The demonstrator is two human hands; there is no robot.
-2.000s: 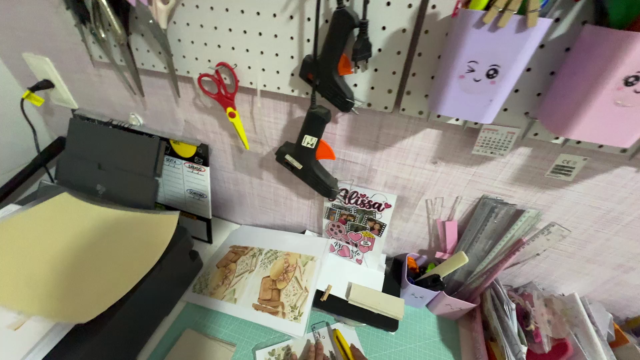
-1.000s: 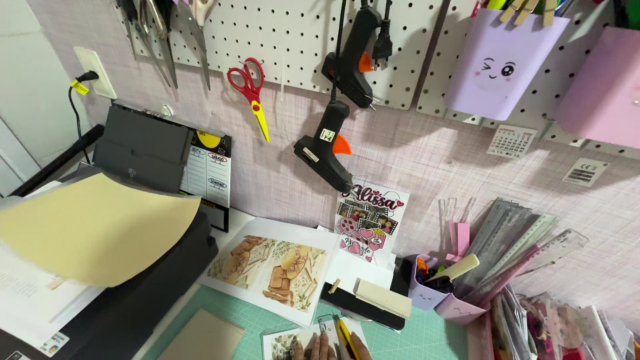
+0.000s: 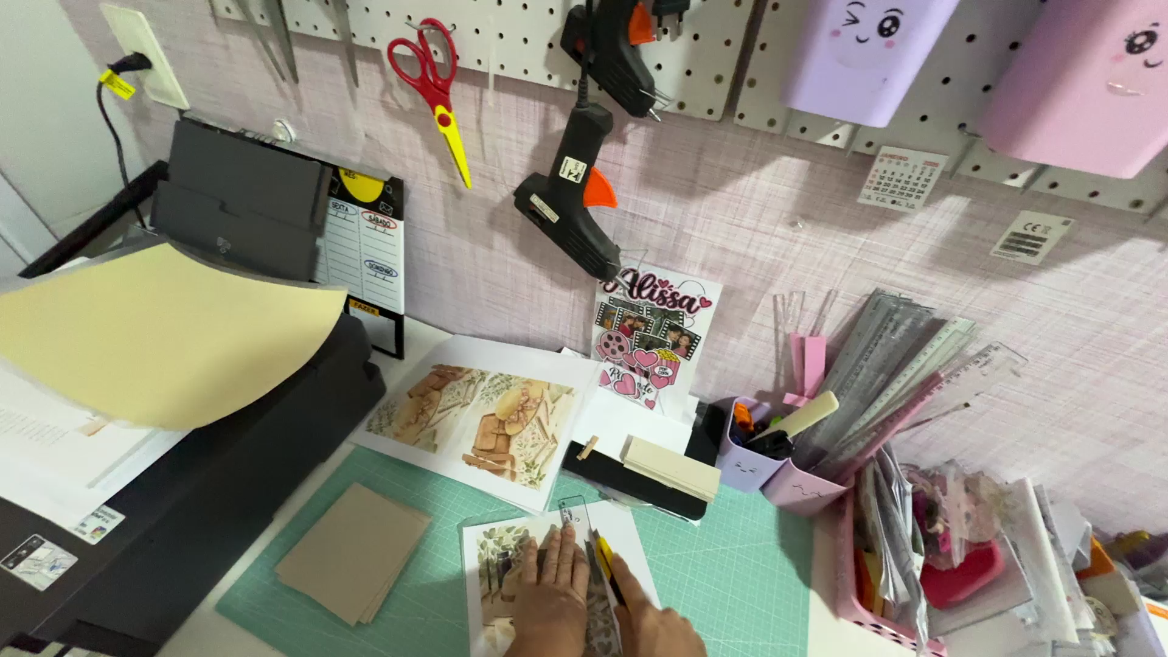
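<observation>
My left hand (image 3: 552, 593) lies flat, fingers apart, pressing a clear ruler (image 3: 572, 513) onto a printed sheet with leaf pictures (image 3: 497, 557). In my right hand (image 3: 652, 620) is a yellow utility knife (image 3: 604, 552), held close along the ruler's right side, its tip on or near the sheet. The sheet rests on a green cutting mat (image 3: 730, 566). Left of it on the mat is a stack of grey-beige boards (image 3: 351, 552). Another printed sheet (image 3: 474, 420) with brown pictures lies behind, partly over the mat. The lower ends of both hands are cut off by the frame.
A black printer (image 3: 301, 429) with paper on top stands left. Behind the mat are a black bar-shaped object (image 3: 639, 484), a purple pen cup (image 3: 744, 456) and a pink cup of rulers (image 3: 803, 488). A pink basket (image 3: 853, 584) stands right. Glue guns (image 3: 570, 192) and scissors (image 3: 433, 91) hang above.
The view has tilted down, showing more of both hands and the mat. Both hands stay at the printed sheet, with the yellow knife still at my right hand.
</observation>
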